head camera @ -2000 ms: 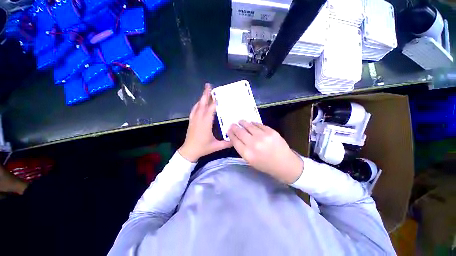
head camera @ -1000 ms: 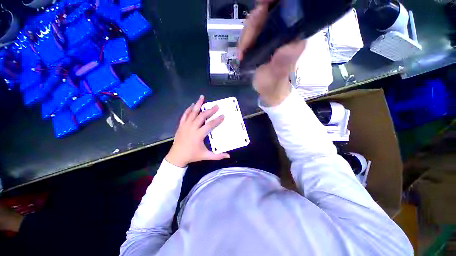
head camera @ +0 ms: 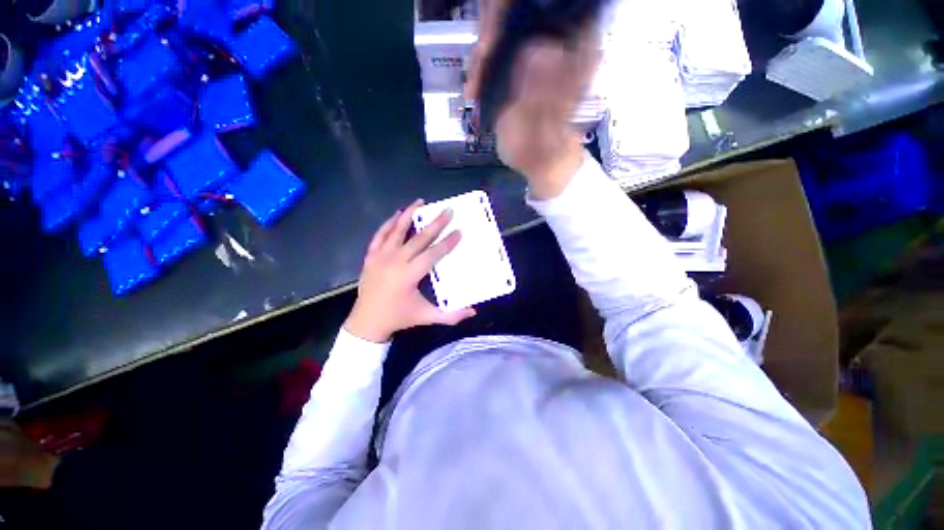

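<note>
A white cover plate [head camera: 476, 254] with small holes near its edges lies over a piece at the bench's front edge; what is under it is hidden. My left hand [head camera: 402, 271] holds it from the left, fingers across its top and thumb at its lower edge. My right hand [head camera: 538, 109] is blurred, raised in front of the silver-grey metal box [head camera: 447, 75], and is closed around a dark electric screwdriver [head camera: 538, 23] held upright. The screwdriver is blurred and its tip cannot be made out.
Blue battery packs [head camera: 197, 166] with thin leads are heaped on the bench [head camera: 342, 197] at left. White cover stacks [head camera: 642, 114] stand behind my right hand. A camera [head camera: 818, 57] sits at the back right. An open carton [head camera: 782, 269] holding cameras is at right.
Two seconds ago both hands were on the plate. My right hand has since gone up to the screwdriver and taken hold of it. Over the last second the screwdriver has swung more upright.
</note>
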